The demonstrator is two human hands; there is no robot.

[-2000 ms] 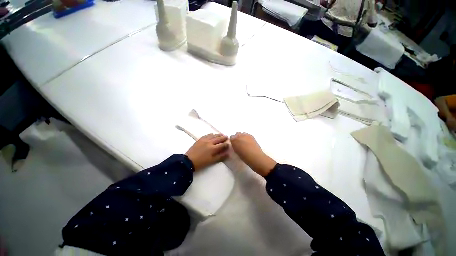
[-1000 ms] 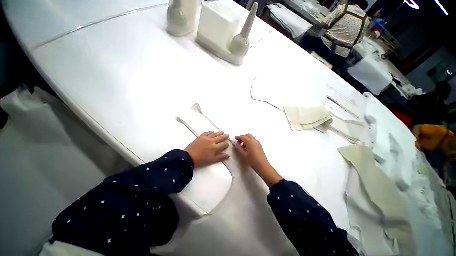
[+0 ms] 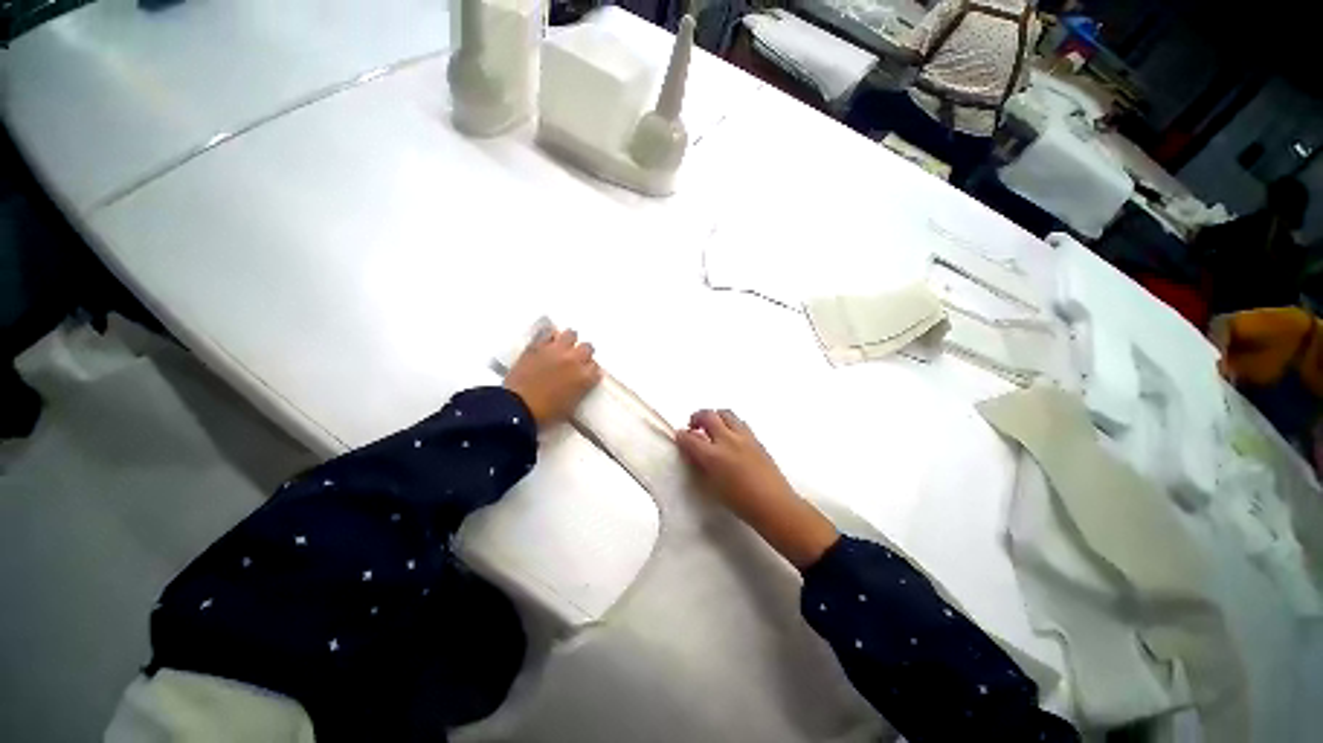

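A white body panel [image 3: 726, 617] lies over the table's near edge, with a narrow shoulder strap [image 3: 627, 424] running up and left from it. A curved cutout edge shows left of the strap. My left hand [image 3: 554, 378] lies on the strap near its far end, fingers bent over it; the fabric under the palm is hidden. My right hand [image 3: 726, 453] is at the strap's right edge, thumb and fingertips together at the fabric edge. Whether the fingertips pinch the edge or only press on it is hard to tell.
Two pale glue bottles [image 3: 660, 138] stand at the back beside a white box [image 3: 592, 87]. Small cream pieces [image 3: 878, 322] lie right of centre. Loose cream panels [image 3: 1110, 515] lie at the right edge. White bundles [image 3: 1146, 341] lie far right. A person [image 3: 972, 61] is at another table beyond.
My left hand has moved up and left along the strap towards its far end. My right hand has moved slightly down and right. More of the strap shows between my hands.
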